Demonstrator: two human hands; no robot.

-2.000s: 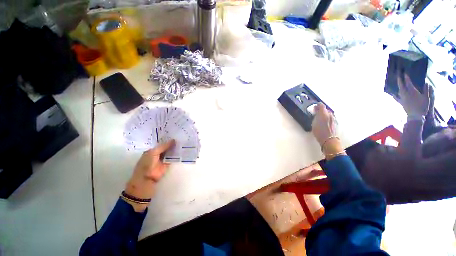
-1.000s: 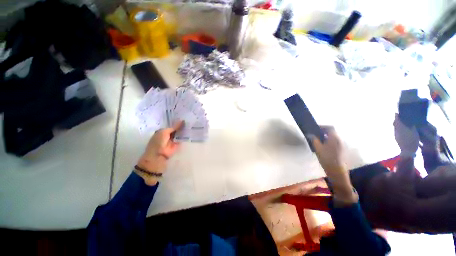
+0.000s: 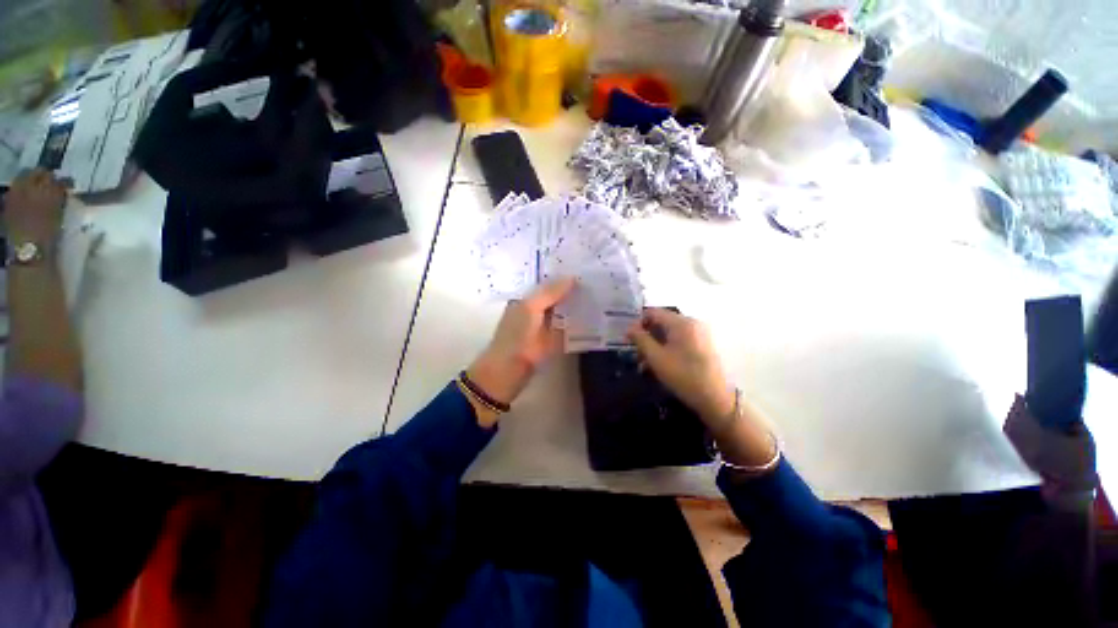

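Observation:
A fan of white printed cards (image 3: 570, 252) is spread in my left hand (image 3: 527, 334), above the white tabletop. My right hand (image 3: 683, 358) has its fingertips at the lower right edge of the fan, pinching a card there. A black insert tray (image 3: 631, 423) lies flat on the table just below the cards, near the front edge. My right hand and the cards cover its upper part. The tray's inner details are too dark to tell.
Black insert trays (image 3: 227, 239) are stacked at left. A smartphone (image 3: 508, 167) and a silver-grey heap (image 3: 656, 169) lie behind the cards. Yellow tape rolls (image 3: 527, 68) and a steel flask (image 3: 739, 76) stand at the back. A neighbour's hand (image 3: 1051, 448) holds a black box at right; another person's arm shows at left.
The view has swung to the right-to-left side, showing more at left. The black tray has moved from my right hand onto the table before me. My right hand has come to the cards.

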